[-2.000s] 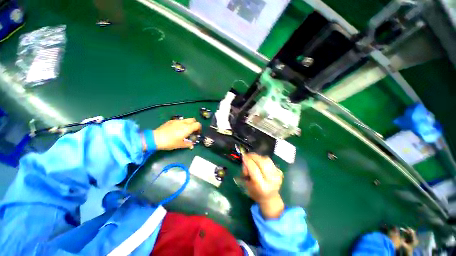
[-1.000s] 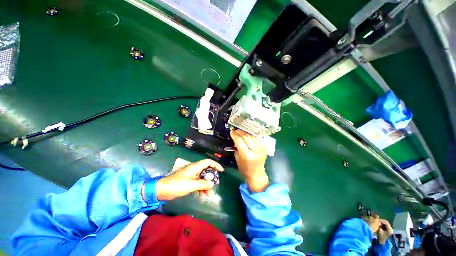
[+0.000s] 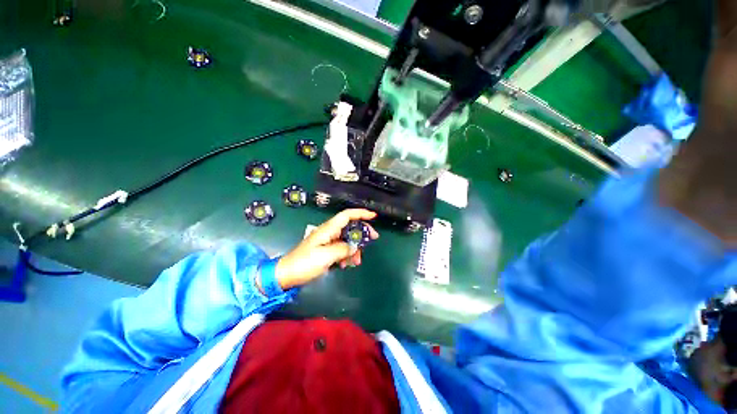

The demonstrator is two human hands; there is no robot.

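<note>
My left hand [image 3: 319, 252] holds a round black module [image 3: 355, 234] with a yellowish centre between thumb and fingers, in front of the black test fixture [image 3: 376, 196]. The clear block [image 3: 410, 164] sits under the pale green plate [image 3: 416, 121], low over the fixture base. What lies under the block is hidden. My right sleeve [image 3: 598, 267] is raised at the right. A blurred brown shape [image 3: 701, 166] at its end seems to be my right hand, cut off by the edge; its fingers and anything in them cannot be made out.
Several round modules [image 3: 259, 172] lie left of the fixture on the green bench [image 3: 162, 97]. A black cable [image 3: 218, 151] runs left. A label sheet [image 3: 436, 251] lies right of my left hand, and a white card [image 3: 452, 188] beside the base. A metal rail [image 3: 323, 27] runs behind.
My right hand has left the clear block, and its arm has swung up to the right. My left hand still holds the module it took up. The label sheet has come into view.
</note>
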